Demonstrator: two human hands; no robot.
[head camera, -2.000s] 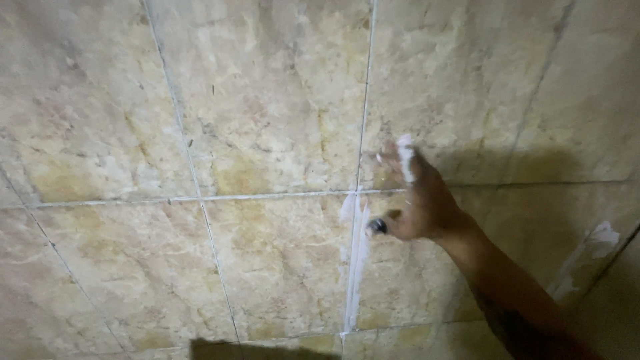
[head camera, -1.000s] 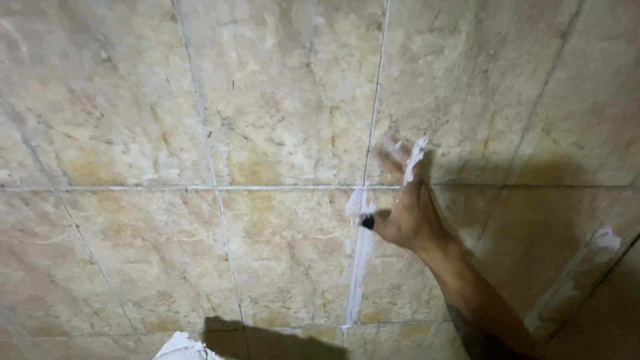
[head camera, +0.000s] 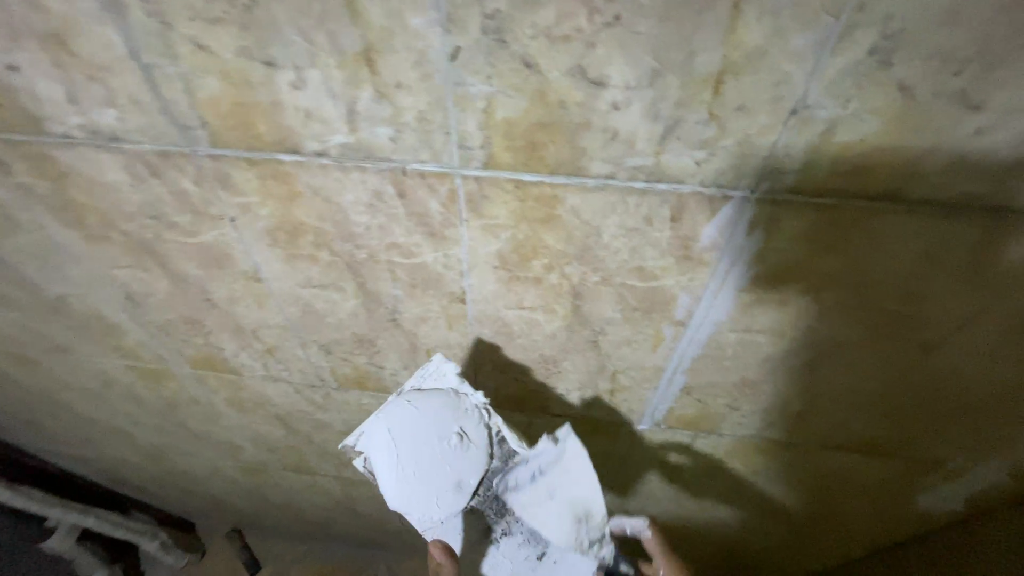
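Note:
Near the bottom edge, the thumb of my left hand (head camera: 442, 558) presses on a flat board (head camera: 438, 370) that carries a smooth mound of white paste (head camera: 428, 448). My right hand (head camera: 650, 546), smeared with white at a finger, grips the dark handle of a putty knife (head camera: 560, 484). The knife's paste-covered blade is over the board's right part. Most of both hands is below the frame. Beyond them, white paste (head camera: 704, 320) is spread along a joint of the beige marbled wall tiles (head camera: 560, 256).
Pale joint lines cross the tiled wall. At lower left are a whitish pipe or bar (head camera: 96, 516) and a small dark object (head camera: 242, 550), both blurred. Dark shadows cover the wall's right side. Another whitish smear (head camera: 964, 488) shows at lower right.
My right hand has moved down from the wall joint to the board. The paste-covered board, only partly visible at the bottom edge one second ago, is now largely in view. The view has shifted.

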